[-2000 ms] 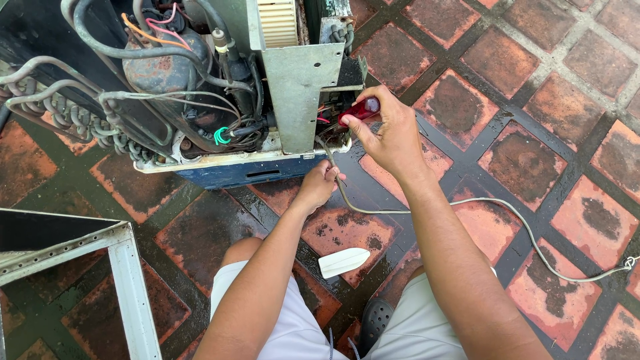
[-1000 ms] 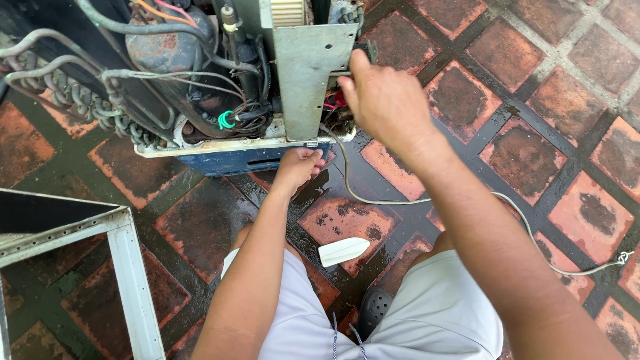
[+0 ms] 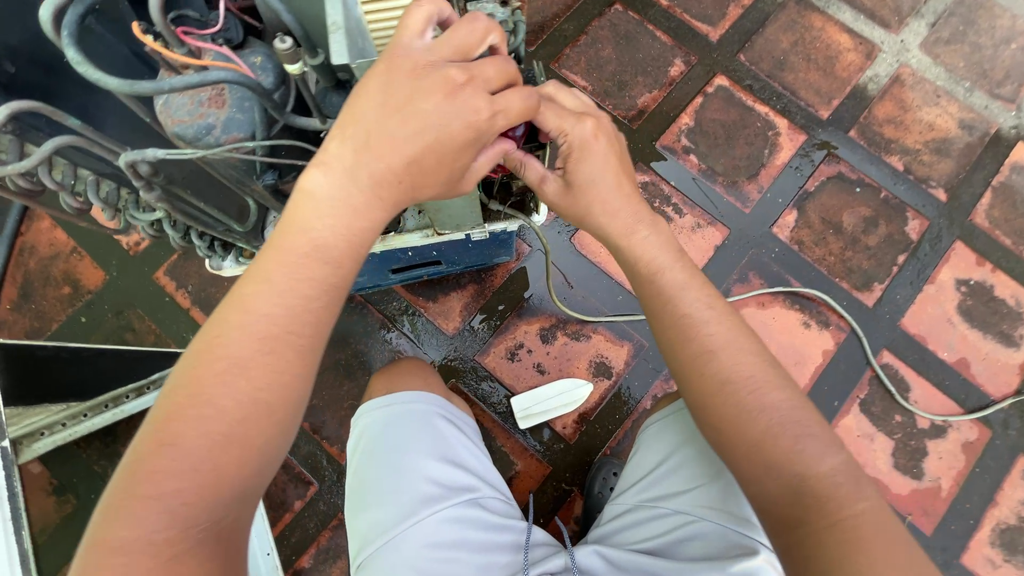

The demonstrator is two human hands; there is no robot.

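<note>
My left hand (image 3: 432,112) reaches over the corner of an opened appliance chassis with a compressor (image 3: 212,100), its fingers bent and their grip hidden. Close against it, my right hand (image 3: 572,152) has thumb and fingers around a dark red handle (image 3: 517,134), like a screwdriver's; its tip is out of sight. Both hands cover most of the upright metal plate (image 3: 452,214). A grey cable (image 3: 550,276) comes out of the chassis below my hands. The chassis rests on a blue base (image 3: 436,260) with a slot.
Bent tubes (image 3: 96,192) line the chassis at the left. A white metal frame (image 3: 88,416) lies at lower left. A white pointed plastic piece (image 3: 552,402) lies on wet red floor tiles (image 3: 728,144) between my knees. The cable runs off to the right.
My left hand has moved up from the chassis's lower edge to the metal plate, beside my right hand. The red handle, in my right hand two seconds ago, shows between both hands.
</note>
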